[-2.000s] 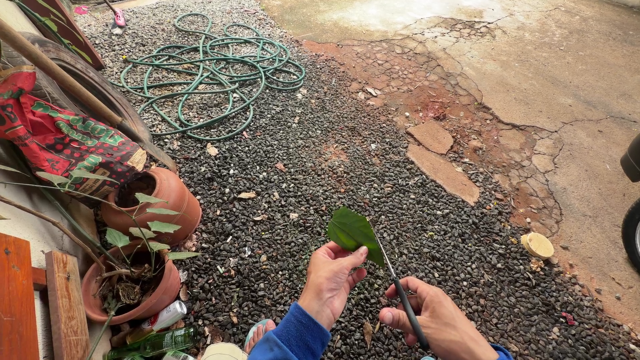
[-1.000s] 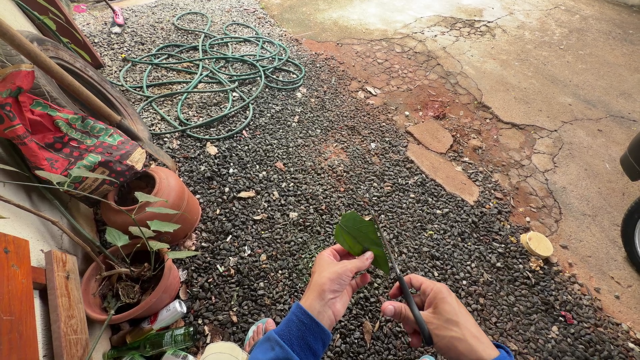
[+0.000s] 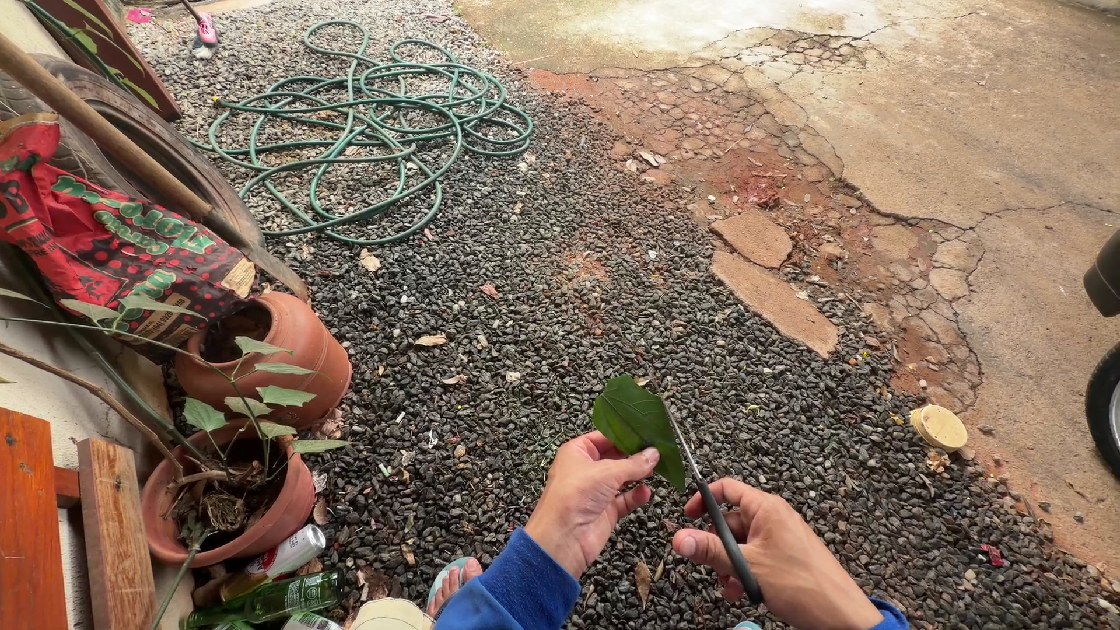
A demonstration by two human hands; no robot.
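A green leaf [image 3: 639, 424] is pinched between the thumb and fingers of my left hand [image 3: 588, 500], at the lower middle of the head view. My right hand [image 3: 770, 547], to its right, holds a thin metal tool with a dark handle [image 3: 728, 542]. Its narrow metal part lies along the right edge of the leaf and points up and away. Whether it is scissors or a blade, I cannot tell. Gravel lies below both hands. Blue sleeves cover both wrists.
At left stand terracotta pots [image 3: 302, 354], one with a leafy plant [image 3: 262, 402], near a red printed bag [image 3: 114, 245], a tire [image 3: 166, 140] and wooden boards [image 3: 114, 534]. Bottles and cans [image 3: 293, 595] lie below. A green hose [image 3: 367, 114] lies coiled on gravel. A wheel [image 3: 1107, 407] shows at right.
The leaf looks narrower on its right side than two seconds ago, and its tilt has changed. Both hands have shifted slightly and keep their hold.
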